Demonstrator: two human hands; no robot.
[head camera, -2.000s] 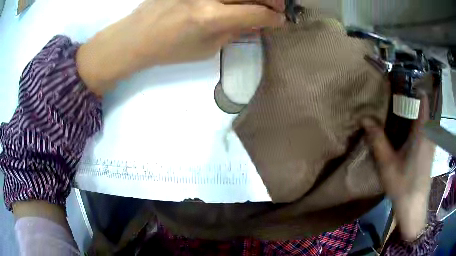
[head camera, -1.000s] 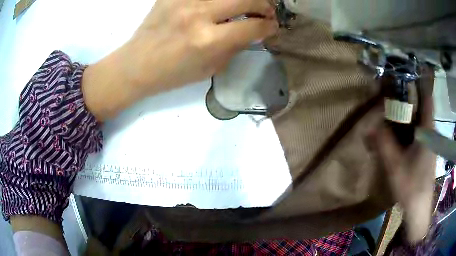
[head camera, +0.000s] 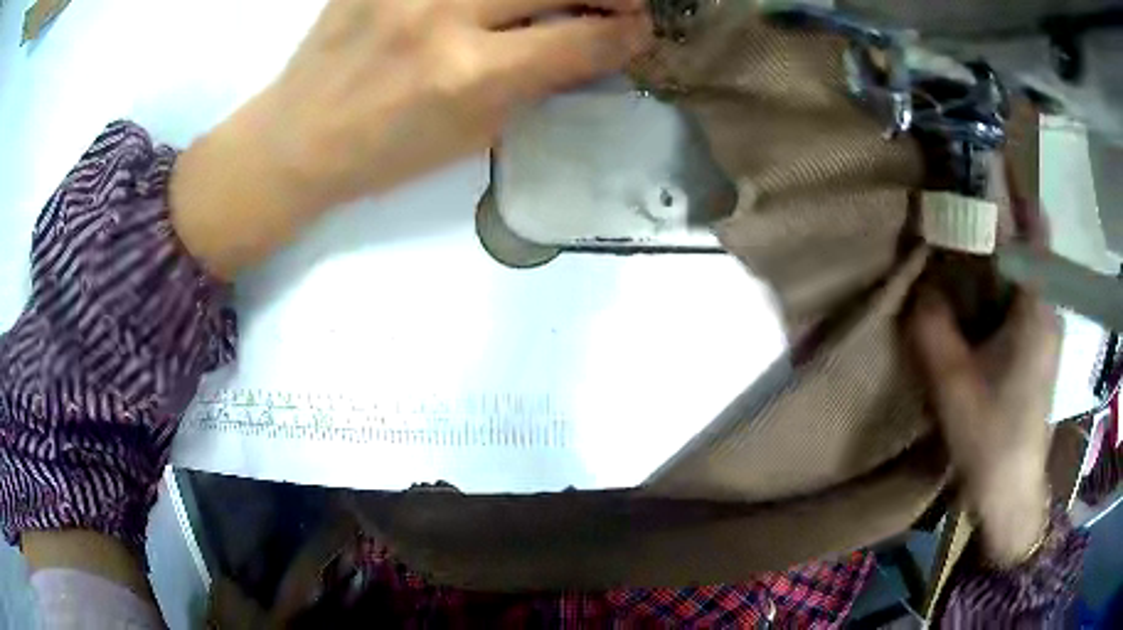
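The brown ribbed cloth (head camera: 850, 382) lies bunched over the right part of the white machine table and hangs over the near edge. My left hand (head camera: 493, 49) is at the top centre, its fingertips by the needle area, where the cloth's upper end lies; what the fingers press or hold there is unclear. My right hand (head camera: 991, 382) is at the right, slightly blurred, with its fingers in the folds of the cloth below the white ridged knob (head camera: 959, 224). Some of its fingers are hidden behind the machine parts.
The metal slide plate (head camera: 591, 172) shows left of the cloth. A printed ruler (head camera: 382, 418) runs along the table's near edge. The machine head (head camera: 985, 31) spans the top right. A checked apron (head camera: 727, 603) shows below. A tan strip (head camera: 41, 17) lies top left.
The cloth has moved right and gathered into folds, uncovering more of the slide plate and table. My left hand has shifted slightly left. My right hand stays at the right.
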